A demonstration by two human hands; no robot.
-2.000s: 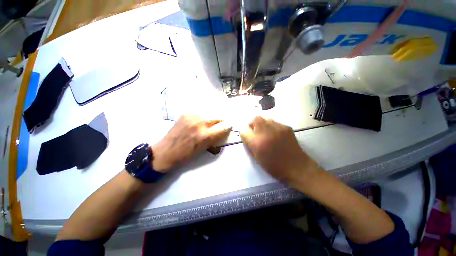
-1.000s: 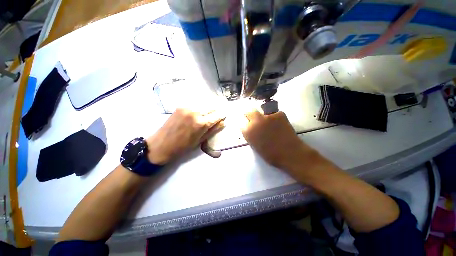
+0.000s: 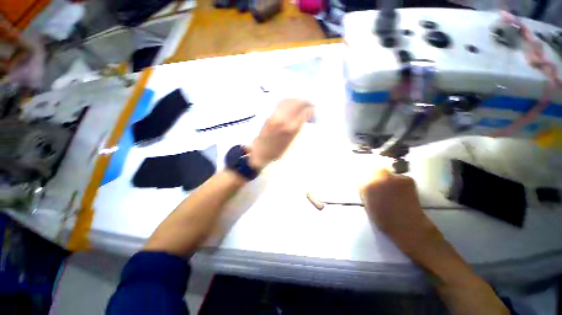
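My left hand, with a dark watch on the wrist, is over the table left of the machine head. Its fingertips are at a small greyish spot, blurred; I cannot tell if they hold it. My right hand is near the needle with its fingers curled; glare hides the fingertips and any workpiece. The sewing machine stands above and behind my right hand. A small brown curved item lies left of my right hand. Dark cut panels lie at the left, with a dark angled panel nearer me.
A thick dark bundle of pieces lies on the machine bed at the right. A pale panel with a dark edge lies behind the angled panel. Orange tape and a blue patch mark the left side. Another machine stands beyond.
The view has swung left and up and is blurred. My left hand has left the needle area and moved back and left over the table. My right hand stays by the needle.
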